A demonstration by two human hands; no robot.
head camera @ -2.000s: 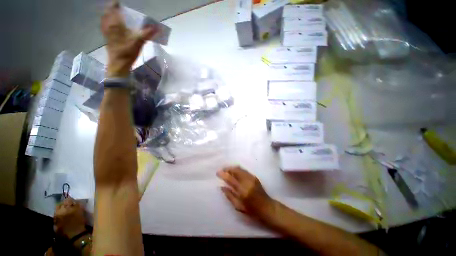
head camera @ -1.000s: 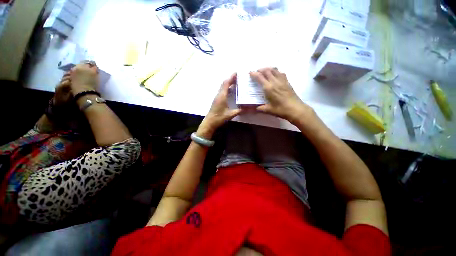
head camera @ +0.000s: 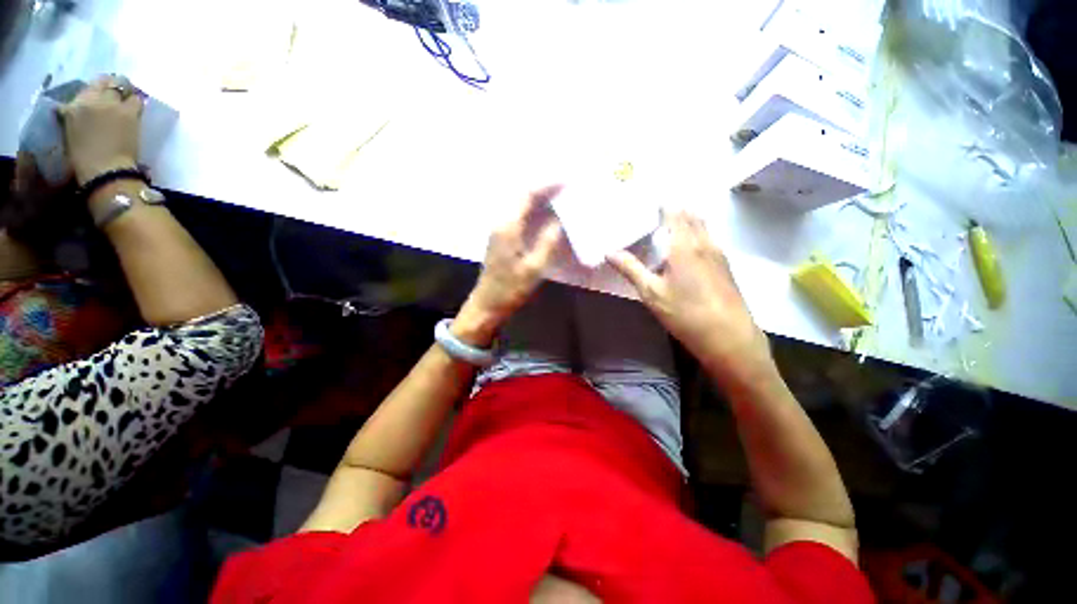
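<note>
A white gift box (head camera: 605, 222) is held between my two hands over the table's front edge. A small yellow round mark shows on its upper part; the box's outline is washed out by glare. My left hand (head camera: 516, 262) holds its left side. My right hand (head camera: 689, 277) holds its lower right side, with the thumb at the near edge. Whether the box is open cannot be told.
White boxes (head camera: 803, 163) stand in a row at the right. Beyond them lie a yellow block (head camera: 831, 291), a slim grey tool (head camera: 911, 300), a yellow-handled cutter (head camera: 985, 266) and white offcuts. Yellow sheets (head camera: 327, 156) and a dark cable (head camera: 450, 53) lie left. Another person's hand (head camera: 104, 125) holds a box.
The box has turned in my hands: printed lines showed before, a yellow mark shows now. My right hand has moved down its right side. The other person's hands have moved left in the view.
</note>
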